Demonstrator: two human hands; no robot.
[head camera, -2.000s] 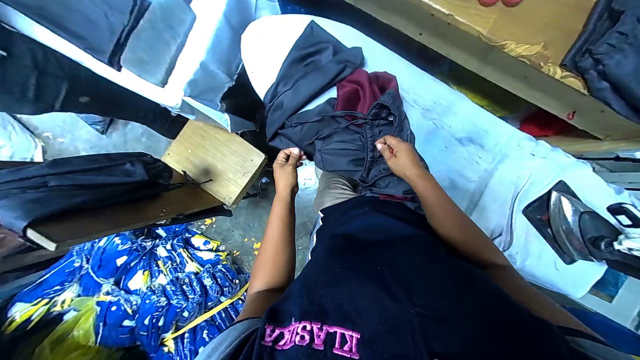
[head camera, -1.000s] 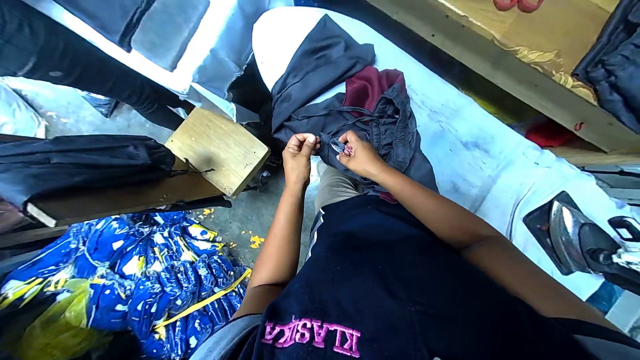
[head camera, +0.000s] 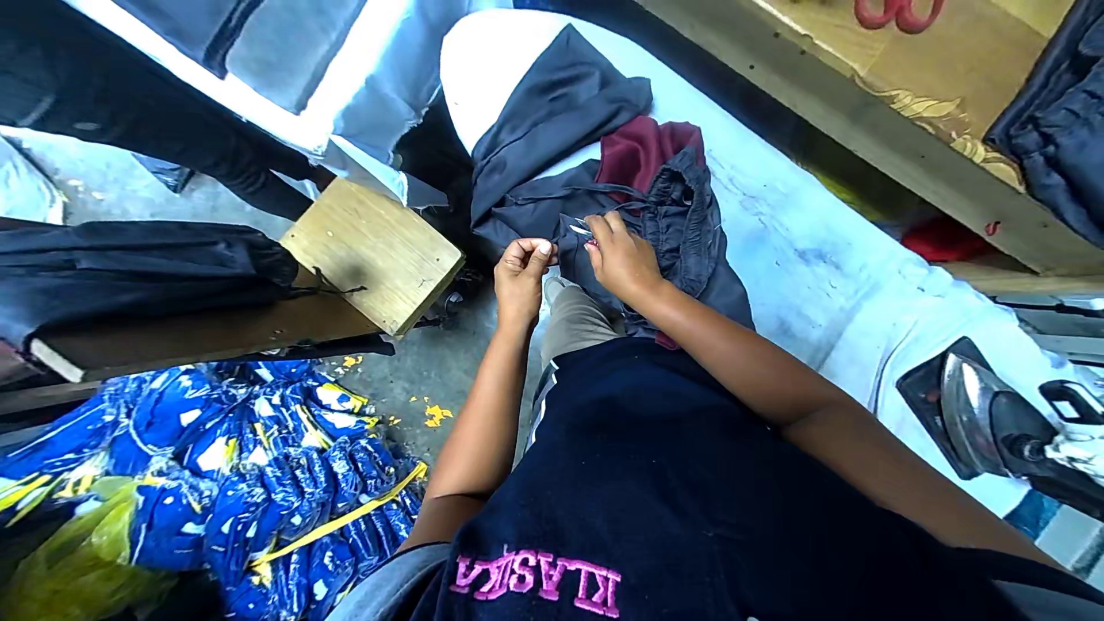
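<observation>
A dark grey garment (head camera: 552, 112) with a gathered elastic waistband, a drawstring and a maroon lining (head camera: 642, 155) lies on the rounded end of a white padded ironing board (head camera: 793, 233). At the garment's near edge, my left hand (head camera: 524, 272) pinches a bit of it, or a thread, between thumb and forefinger; which one is too small to tell. My right hand (head camera: 623, 257) is closed on small metal thread snips (head camera: 583, 230), whose blades point left over the cloth, a short way from my left fingertips.
A steam iron (head camera: 975, 405) rests on a dark pad at the board's right. Red scissor handles (head camera: 897, 12) lie on a shelf at the top. To the left are a wooden board end (head camera: 375, 250), folded dark garments (head camera: 138, 263) and plastic-wrapped blue bundles (head camera: 285, 483) below. A person's dark-clothed leg (head camera: 172, 112) is at upper left.
Two seconds ago my right hand was at the waistband, with no snips visible; now the snips show in it, beside my left hand. The garment stays on the board.
</observation>
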